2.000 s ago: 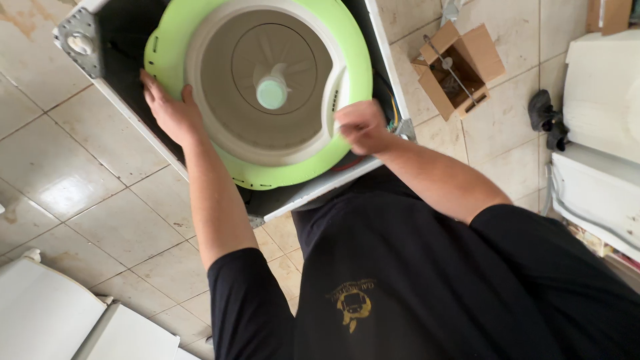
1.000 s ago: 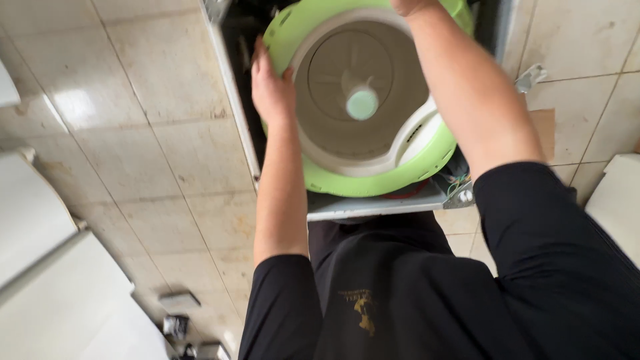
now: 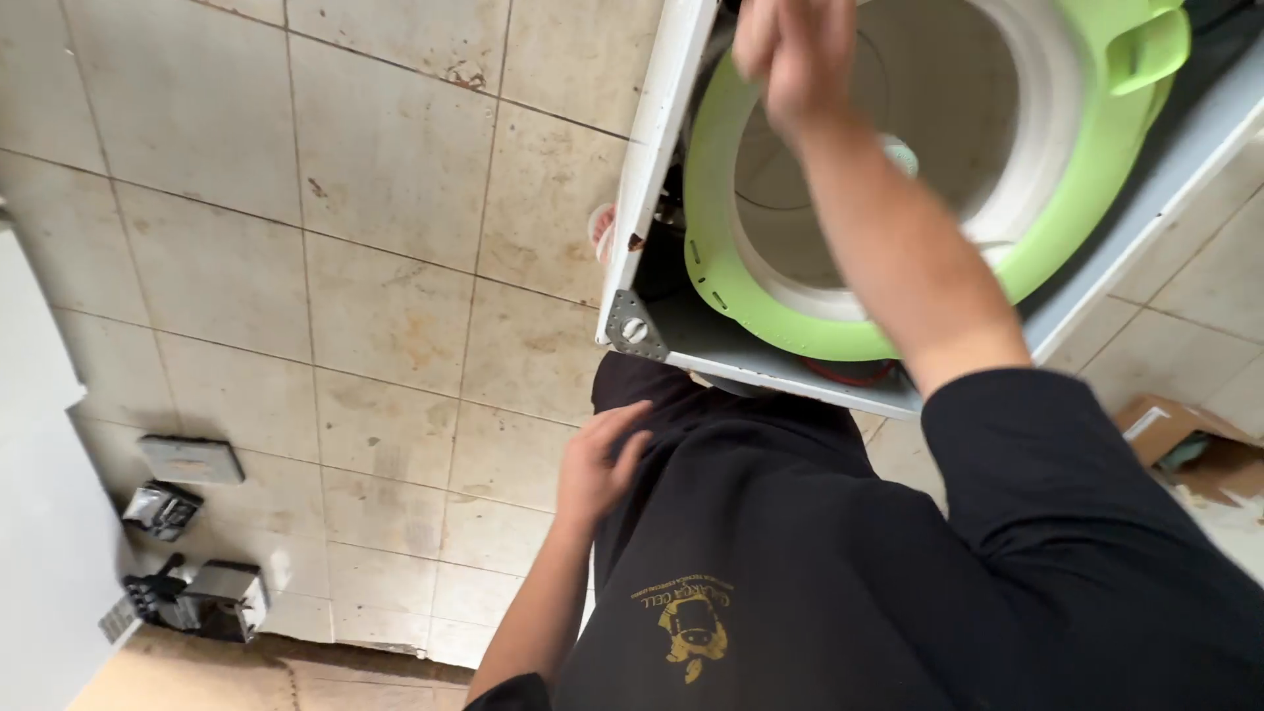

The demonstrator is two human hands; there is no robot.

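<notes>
A top-loading washing machine stands without its lid, its white metal cabinet (image 3: 664,148) framing a green plastic tub ring (image 3: 1086,197) around the drum (image 3: 790,217). Over the ring's far left part is my right hand (image 3: 802,59), blurred, its fingers partly cut off by the top edge; whether it grips anything cannot be told. My left hand (image 3: 595,466) rests beside my dark trousers, outside the cabinet, fingers apart and holding nothing. A pale green agitator cap (image 3: 900,155) shows at the drum's centre, partly behind my right forearm. A perforated corner bracket (image 3: 635,326) sits at the cabinet's near left corner.
Beige floor tiles (image 3: 385,267) surround the machine. At lower left lie a flat grey box (image 3: 192,460) and several dark parts (image 3: 222,597), beside a white appliance (image 3: 39,474). An open cardboard box (image 3: 1165,425) is at right. Part of a foot (image 3: 602,229) shows by the cabinet's left side.
My left hand has left the green ring and come down beside my trousers. My right hand is now over the ring's left part. The view has shifted strongly.
</notes>
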